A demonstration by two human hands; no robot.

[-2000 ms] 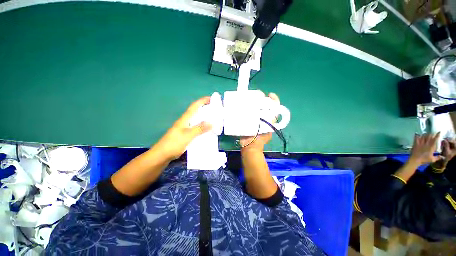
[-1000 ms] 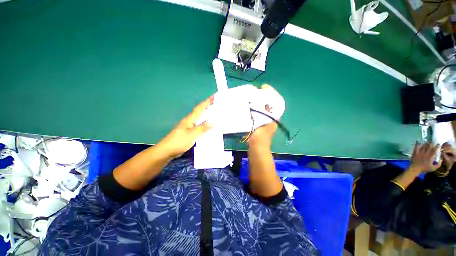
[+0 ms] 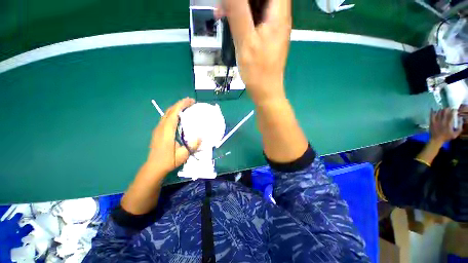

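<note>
The white camera body with its bracket [image 3: 202, 123] is upright over the bench's front part, round side up. Its two thin white antennas spread in a V, and a thin dark cable hangs by its left side. My left hand [image 3: 167, 141] grips it from the left. My right hand [image 3: 261, 51] is raised at the top, fingers around the upper part of the black electric screwdriver [image 3: 228, 49]; the frame's top edge cuts off part of the hand. The screwdriver's tip is over the silver-grey screw feeder [image 3: 204, 77].
The green bench [image 3: 102, 118] has a white strip behind it. A blue tote [image 3: 354, 190] is at lower right, and white parts [image 3: 66, 221] are heaped at lower left. A neighbour's hand [image 3: 444, 126] and a black box [image 3: 422, 69] are at right. A white unit [image 3: 331, 5] lies beyond the strip.
My right hand has left the white unit and moved up to the screwdriver, which now stands more upright. My left hand alone holds the unit, now turned with its antennas spread. The view has shifted.
</note>
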